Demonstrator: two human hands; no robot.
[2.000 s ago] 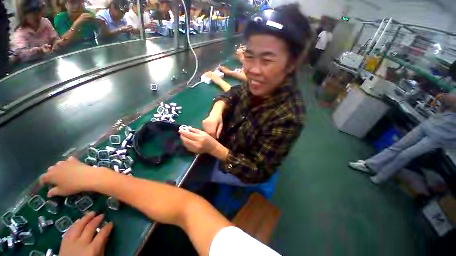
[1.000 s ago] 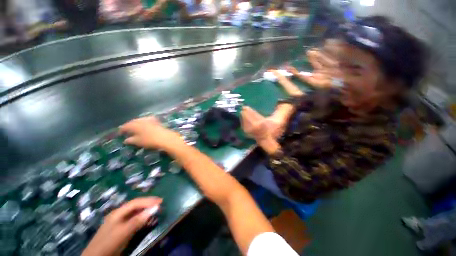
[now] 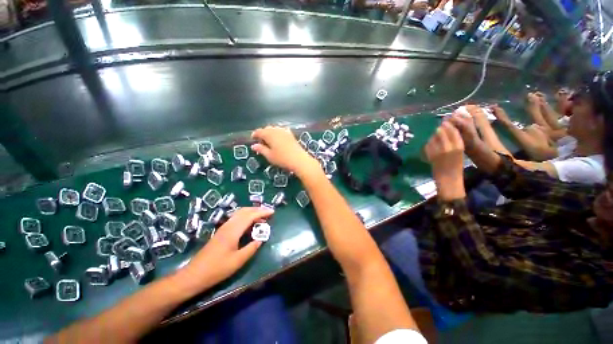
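Note:
Dozens of silver square-faced units (image 3: 68, 290) lie scattered on the green bench, some face up, some on their sides with short stems showing. My left hand (image 3: 232, 245) is low over the bench near its front edge. Its thumb and fingers grip one unit (image 3: 261, 232), whose square face shows. My right hand (image 3: 279, 148) is farther forward, over the back part of the bench, its thumb and fingers apart. Nothing shows between them. A single unit (image 3: 240, 152) lies just left of its fingertips.
A black strap loop (image 3: 370, 164) lies right of my right forearm. Beyond it is a cluster of small silver parts (image 3: 393, 132). A neighbouring worker in a plaid shirt (image 3: 517, 235) sits at right, hands raised. The dark belt (image 3: 222, 94) runs behind the bench, carrying one unit (image 3: 381, 95).
The view has swung left and down, showing more of the bench. My left hand still holds a unit, now turned face out. The neighbour's hands have risen.

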